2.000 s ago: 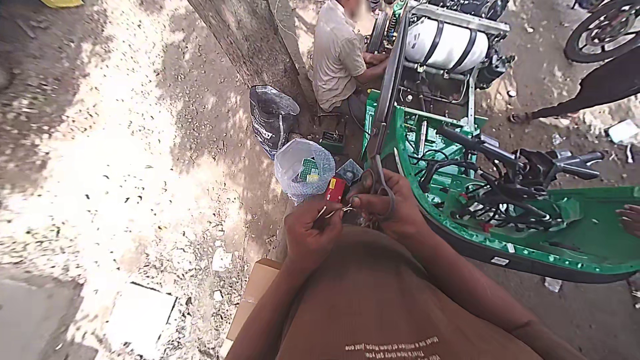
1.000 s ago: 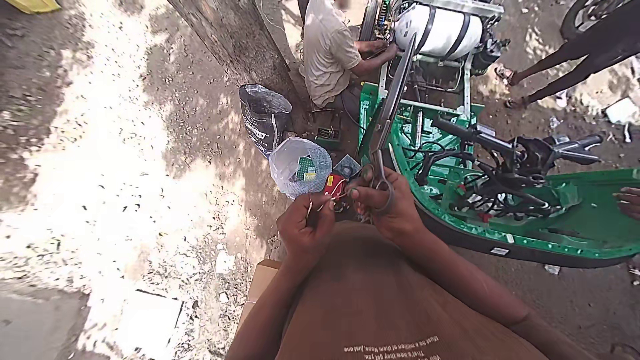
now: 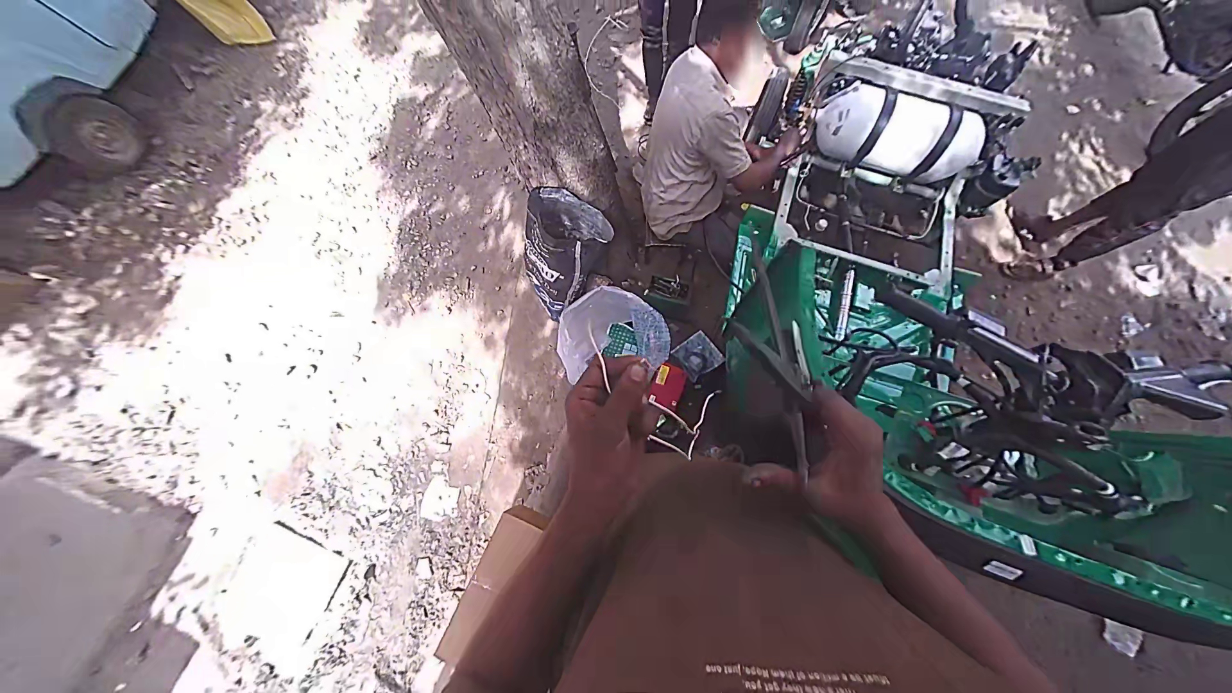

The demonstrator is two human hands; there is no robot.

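My left hand [image 3: 611, 409] pinches a thin white wire [image 3: 603, 358] between thumb and fingers, in front of a translucent plastic bag [image 3: 584, 332]. White wire also loops to the right of that hand. My right hand [image 3: 835, 452] holds a pair of scissors [image 3: 791, 366], blades pointing up, beside a green body panel. A red box [image 3: 667, 386] lies behind and between the hands. Just beyond it is a small clear packet [image 3: 696, 355].
A green vehicle body [image 3: 1039, 549] with black cables fills the right. Ahead, a seated person [image 3: 695, 144] works by a frame bearing a white tank [image 3: 900, 130]. A tree trunk [image 3: 534, 96], a black bag [image 3: 563, 245] and a cardboard box [image 3: 500, 558] stand nearby.
My hands, close together before, are now apart. The right hand with the scissors has moved away to the right, and the left still holds wire.
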